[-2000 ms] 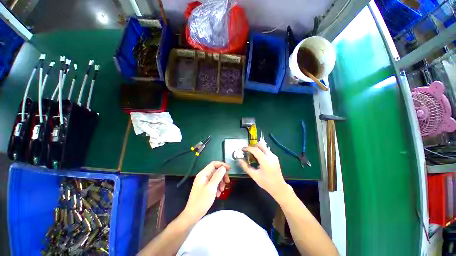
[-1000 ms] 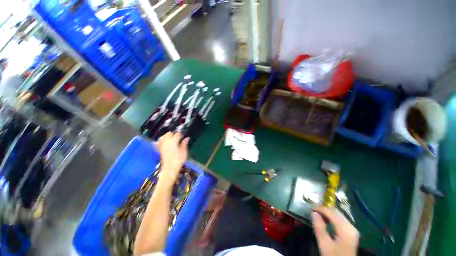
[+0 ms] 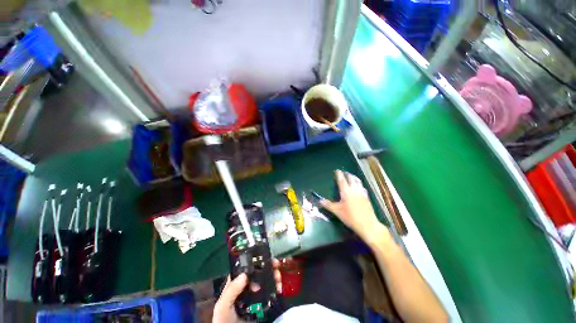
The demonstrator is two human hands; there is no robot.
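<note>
My left hand [image 3: 235, 296] grips the lower end of a long black lock housing [image 3: 256, 262], back side up, showing metal and green parts. A white ribbon cable [image 3: 232, 189] with a plug end sticks up from it. My right hand [image 3: 355, 203] is over the bench at the right, thumb and fingers spread. Blue-handled pliers [image 3: 318, 196] show partly beside its thumb; the rest is hidden, and contact is unclear. The yellow tool [image 3: 295, 211] and the silver-grey jig [image 3: 281, 228] lie between the housing and my right hand.
Black housings [image 3: 91, 268] with white cables stand at left, above the blue cylinder bin [image 3: 174, 307]. A white cloth [image 3: 183, 228] lies beside them. The brown parts tray [image 3: 259, 165], blue bins, red bowl [image 3: 243, 108] and grease bucket [image 3: 339, 99] line the back. A hammer [image 3: 386, 195] lies at the right edge.
My left hand has moved from the housing group back to the front of the bench, now with a housing in it. My right hand has moved from the yellow tool to the pliers' area. The view has turned right.
</note>
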